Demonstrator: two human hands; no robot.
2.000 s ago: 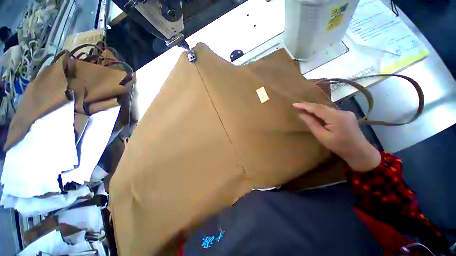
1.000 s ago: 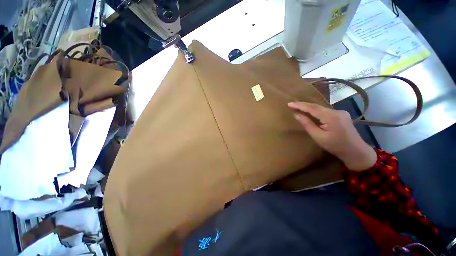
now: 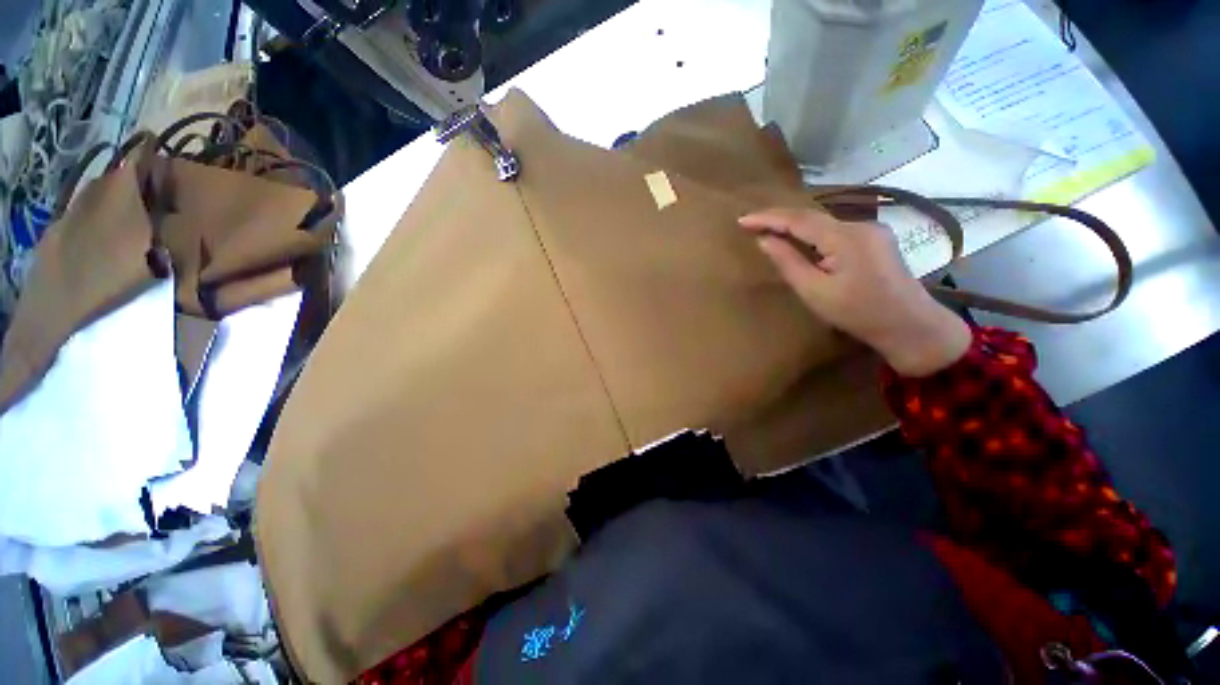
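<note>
A large tan-brown bag panel (image 3: 415, 361) lies from the machine table down over the lap, with a centre seam line and a small pale label (image 3: 661, 190). Its upper tip is under the metal presser foot (image 3: 506, 166) of the sewing machine (image 3: 435, 60). My right hand (image 3: 856, 278) rests on the panel's right part, right of the label, fingertips pointing left; I cannot tell whether it pinches the material. My left hand is not visible; only a bit of red sleeve (image 3: 426, 653) shows at the panel's lower edge. A brown strap handle (image 3: 1113, 254) loops out at the right.
Brown and white bag pieces (image 3: 100, 388) are heaped at the left. A white machine column (image 3: 856, 80) stands behind the panel. Printed paper sheets (image 3: 1050, 101) lie on the white table at the right. A black jagged patch (image 3: 649, 479) covers part of the panel's lower edge.
The panel's label and right part have shifted up and slightly left, and my right hand has moved the same way. Red sleeve and a black patch now show at the lower edge.
</note>
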